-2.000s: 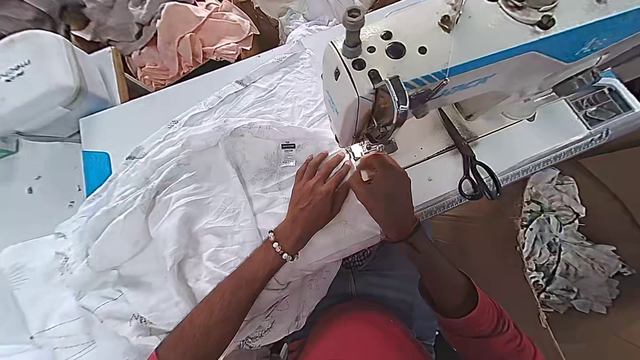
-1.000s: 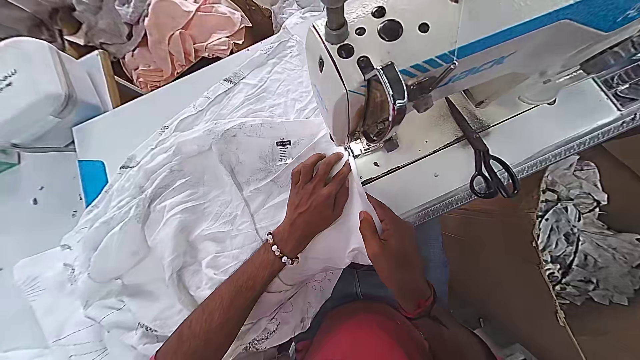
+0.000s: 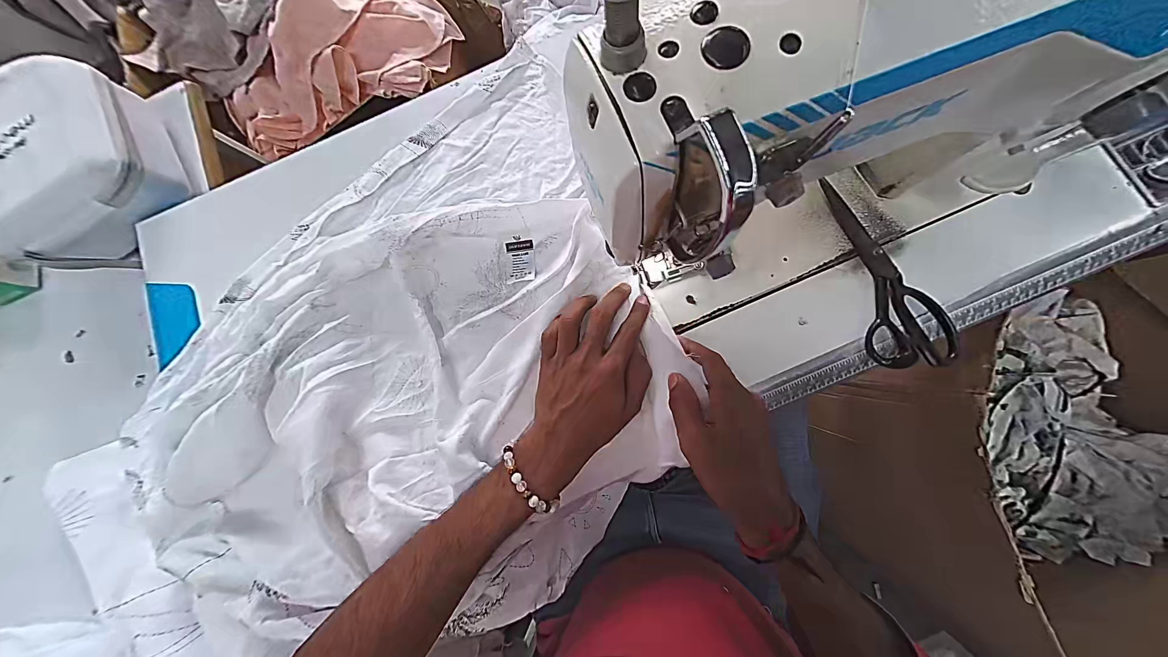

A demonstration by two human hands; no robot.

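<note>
A thin white printed garment [image 3: 347, 365] lies in folds over the sewing table, with a small sewn-in label [image 3: 520, 260] facing up. Its edge runs under the presser foot [image 3: 668, 270] of a white and blue industrial sewing machine [image 3: 730, 82]. My left hand [image 3: 593, 365] lies palm down on the cloth, fingertips just in front of the foot. Lower right of the foot, my right hand [image 3: 730, 420] holds the garment's edge between thumb and fingers. Black scissors [image 3: 890, 292] rest on the machine bed to the right.
Pink cloth [image 3: 338, 64] and grey cloth are heaped behind the table at the upper left. A second white machine part [image 3: 73, 155] stands at the far left. A measuring tape [image 3: 967, 315] runs along the table's front edge. Patterned scraps [image 3: 1068, 438] lie on brown cardboard at the right.
My right hand was close beside the presser foot two seconds ago; it has moved down toward me, to the garment's near edge. My left hand remains on the cloth by the foot.
</note>
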